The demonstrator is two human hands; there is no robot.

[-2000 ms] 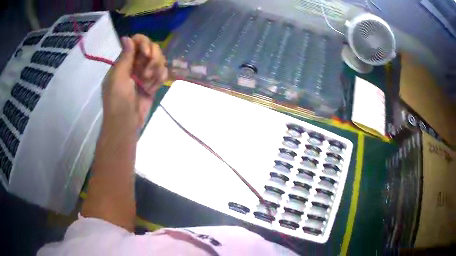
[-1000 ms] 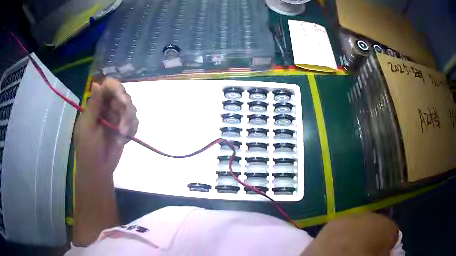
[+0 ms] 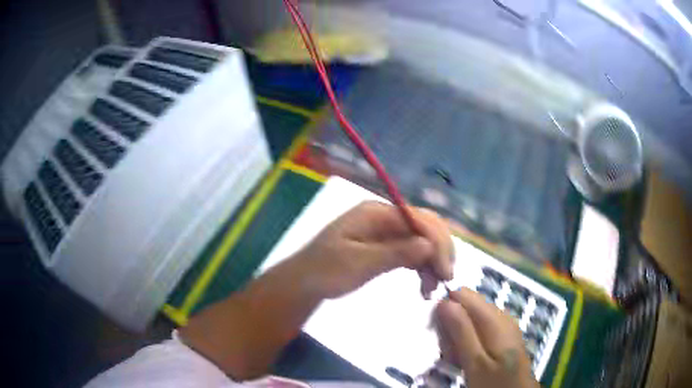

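Observation:
My left hand is over the white tray, fingers closed on the red test lead, which runs from the top edge down into the hand. My right hand is just below and right, fingers pinched at a thin dark piece between both hands, seemingly part of the lead; its tip is blurred. Black discs stand in rows at the tray's right side, partly hidden by my right hand. Another disc is at the tray's lower edge.
A tall white tray stack with dark rows on top is at left. Clear trays with one dark disc lie behind. A white fan, a white sheet, dark stacked trays and brown cardboard are at right.
My left hand has moved right over the tray with the lead. My right hand has come into view beside it. The view has tilted and shifted.

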